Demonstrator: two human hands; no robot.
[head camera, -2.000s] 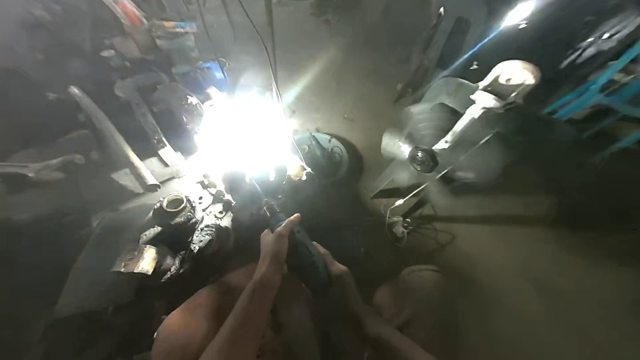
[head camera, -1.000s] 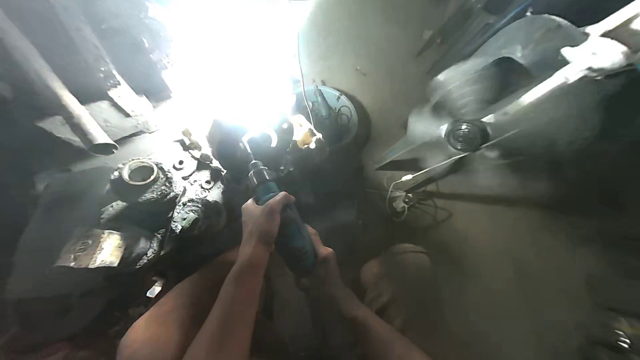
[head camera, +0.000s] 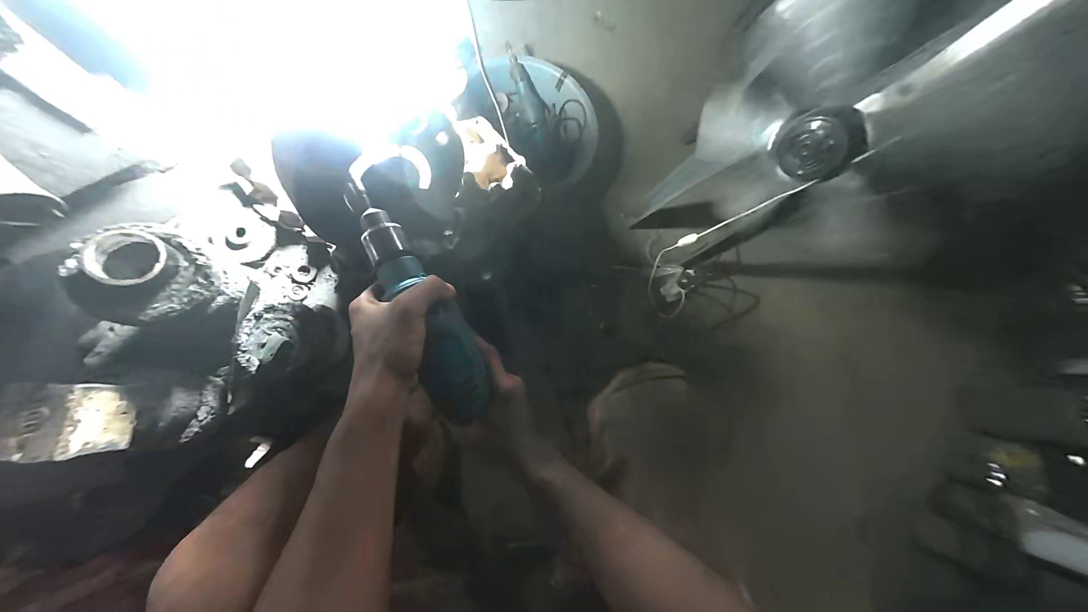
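Both my hands hold a teal power drill (head camera: 455, 361) that points up and away from me. My left hand (head camera: 395, 327) wraps round the front of its body, just behind the metal chuck (head camera: 384, 238). Lower down, at the rear and handle, is my right hand (head camera: 501, 395), with its fingers partly hidden by the drill. The bit's tip reaches a dark round metal part with a bright curved rim (head camera: 412, 166); glare hides exactly where it touches. A lit, rough metal piece (head camera: 491, 157) lies just right of that part.
Greasy metal machine parts, one with a ring-shaped opening (head camera: 125, 257), crowd the left side. Beyond stands a pale blue basin (head camera: 586, 110) holding another corded tool (head camera: 529, 93). A large fan with a round hub (head camera: 812, 144) is at upper right, with loose wires (head camera: 671, 285) below it. Strong glare covers the upper left.
The view has moved closer to the work, and the glare fills more of its upper left. Both hands have kept their hold on the drill throughout.
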